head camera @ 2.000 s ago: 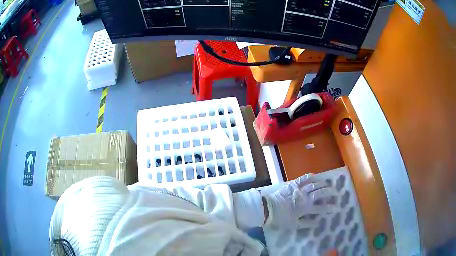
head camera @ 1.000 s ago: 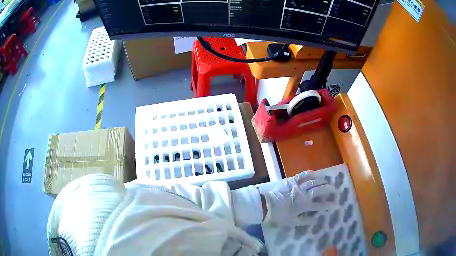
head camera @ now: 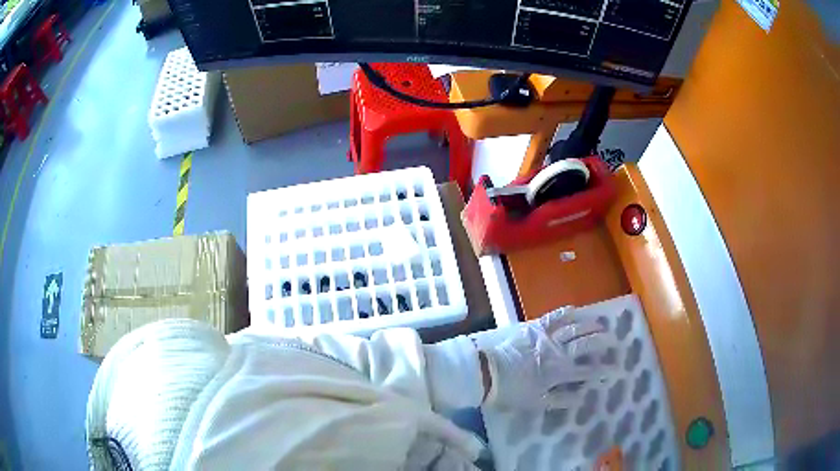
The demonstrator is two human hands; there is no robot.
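My left hand (head camera: 543, 361), in a thin white glove, lies flat with fingers spread on the central foam tray (head camera: 630, 317). It holds nothing that I can see. The white tray has wavy pockets, and those in view look empty. A small orange piece (head camera: 610, 459) shows on the tray at the bottom edge of the picture, partly cut off. My right hand is not in view. The left foam tray (head camera: 332, 215) is a thick white grid with several black parts in its pockets and a pale piece on top.
A red tape dispenser (head camera: 539, 207) stands on the orange ledge beyond the tray. A red button (head camera: 634, 219) and a green button (head camera: 700, 432) sit on the orange edge. A monitor (head camera: 414, 32) is at the top. A carton (head camera: 158, 287) and red stool (head camera: 405, 106) are left.
The view has shifted slightly, so things sit a little higher. More of the small orange piece shows at the bottom edge. My left hand stays on the tray.
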